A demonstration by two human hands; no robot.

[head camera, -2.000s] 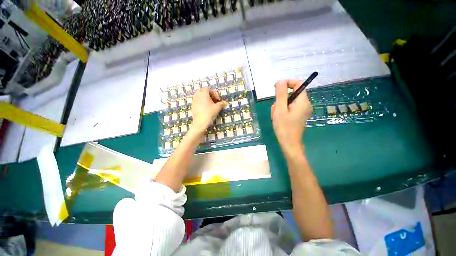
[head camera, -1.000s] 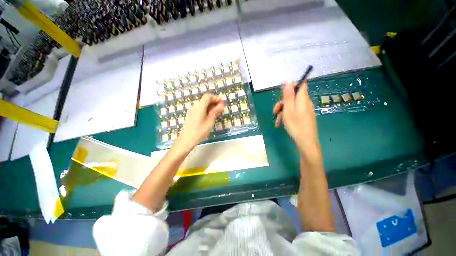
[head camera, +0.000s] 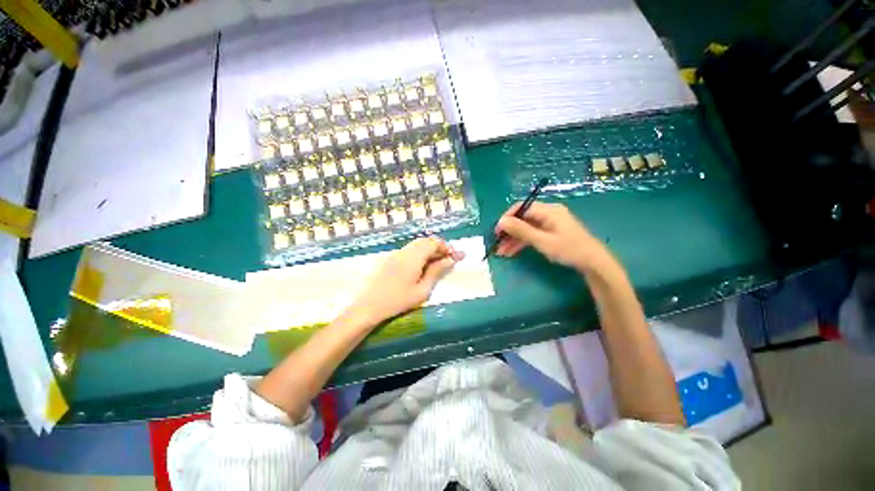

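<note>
My right hand (head camera: 547, 235) holds the dark tweezers (head camera: 521, 213), their lower tips near the right end of the pale liner strip (head camera: 470, 278). My left hand (head camera: 413, 278) is over that strip, thumb and fingertips pinched on a tiny pale piece (head camera: 455, 256), perhaps a small module; its details are too small to tell. The full blister tray (head camera: 363, 240) lies just behind the strip, with rows of pale square modules (head camera: 353, 221). The tweezer tips are close to the left fingertips, with a small gap between.
A narrow blister tray (head camera: 576, 182) with several beige parts lies at the right. A second liner strip (head camera: 192, 305) with amber tape slants at the left, beside a white paper strip (head camera: 27, 360). White boards (head camera: 134, 144) lie behind. A dark machine (head camera: 777, 163) stands far right.
My left hand has moved from over the full tray down to the liner strip. My right hand has come down and inward with the tweezers, now pointing at the strip. The view has shifted.
</note>
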